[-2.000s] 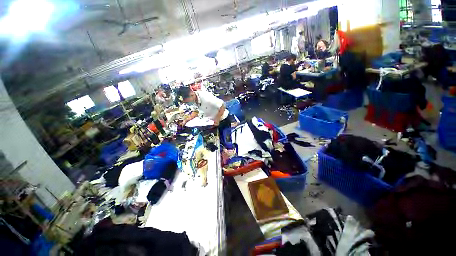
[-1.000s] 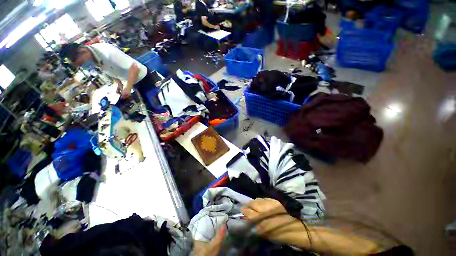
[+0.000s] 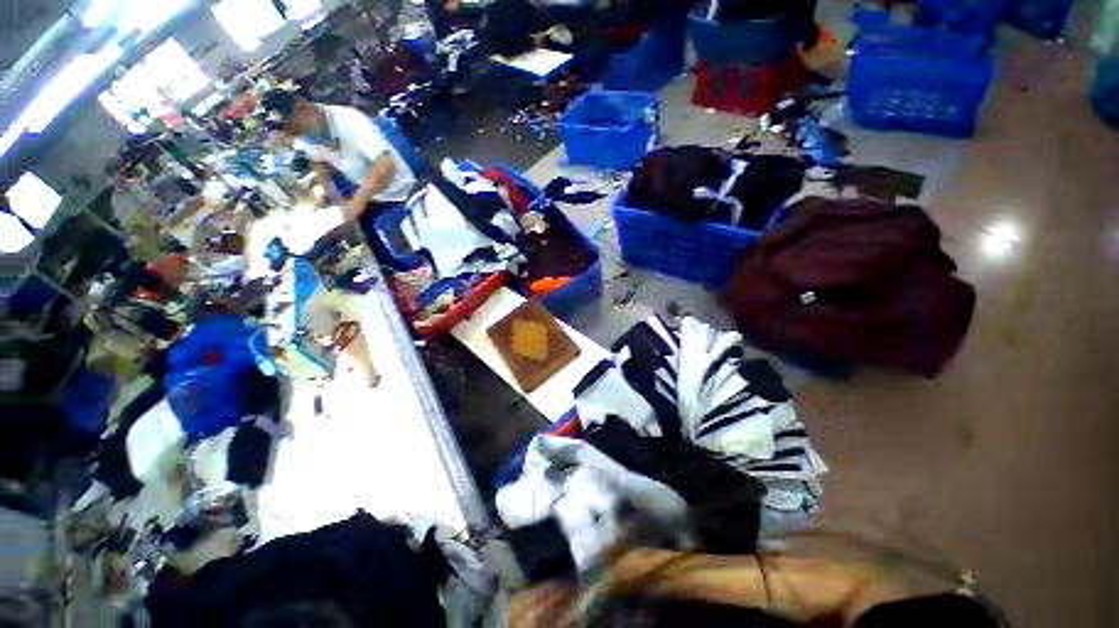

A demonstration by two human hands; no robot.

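A pale grey cloth piece (image 3: 589, 485) lies bunched at the near end of the pile. Black cloth (image 3: 693, 478) lies beside it, with white and black pieces (image 3: 736, 399) fanned along the pile's right edge. My right hand (image 3: 650, 583) is low at the bottom edge, blurred and partly cut off, against the grey cloth; its fingers are not clear. A skin-toned patch at its left may be my left hand, but I cannot make it out. More black cloth (image 3: 307, 570) lies at the table's near end.
The long white table (image 3: 356, 454) carries red-handled scissors (image 3: 347, 334) and a blue bundle (image 3: 215, 368). A person in white (image 3: 356, 153) leans over its far end. A patterned brown square (image 3: 531, 346) lies beyond the pile. Blue crates (image 3: 687, 239) and a maroon heap (image 3: 859, 282) stand right.
The view has swung down and right since the earliest frame. Since one second ago, my right hand has dropped toward the bottom edge, and the grey cloth lies more spread. The person in white is more upright.
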